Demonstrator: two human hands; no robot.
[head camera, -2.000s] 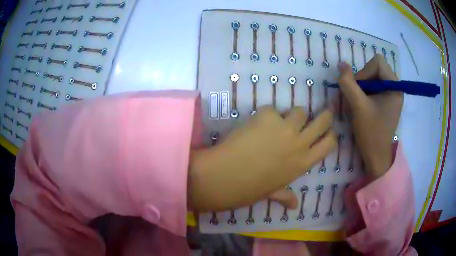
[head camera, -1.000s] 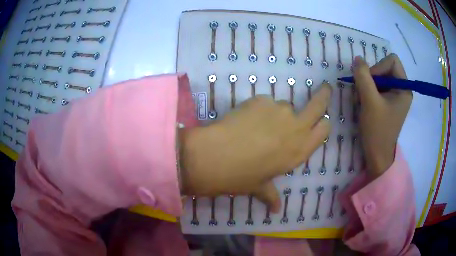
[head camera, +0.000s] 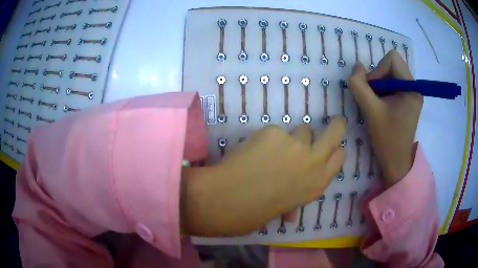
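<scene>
A pale carrier board (head camera: 196, 52) lies in front of me, with rows of thin brown leads (head camera: 264, 99) that have a silver terminal at each end. My right hand (head camera: 390, 104) grips a blue marker pen (head camera: 419, 88); its tip is at an upper terminal in the second row, partly hidden by the fingers. My left hand (head camera: 267, 178) rests palm down over the lower middle of the board, index finger stretched toward the lower ends of the second row. It holds nothing visible and hides many third and fourth row leads.
Another board (head camera: 118, 31) with rows of leads lies at the left, partly under my left sleeve. A thin greyish line (head camera: 428, 41) shows on the table at the upper right. Yellow tape (head camera: 319, 243) runs along the near edge; yellow and red tape curve along the right.
The board has shifted left since the earliest frame, and slightly up since the middle one. My left hand has moved slightly down it. My right hand moved right with the pen, then back left.
</scene>
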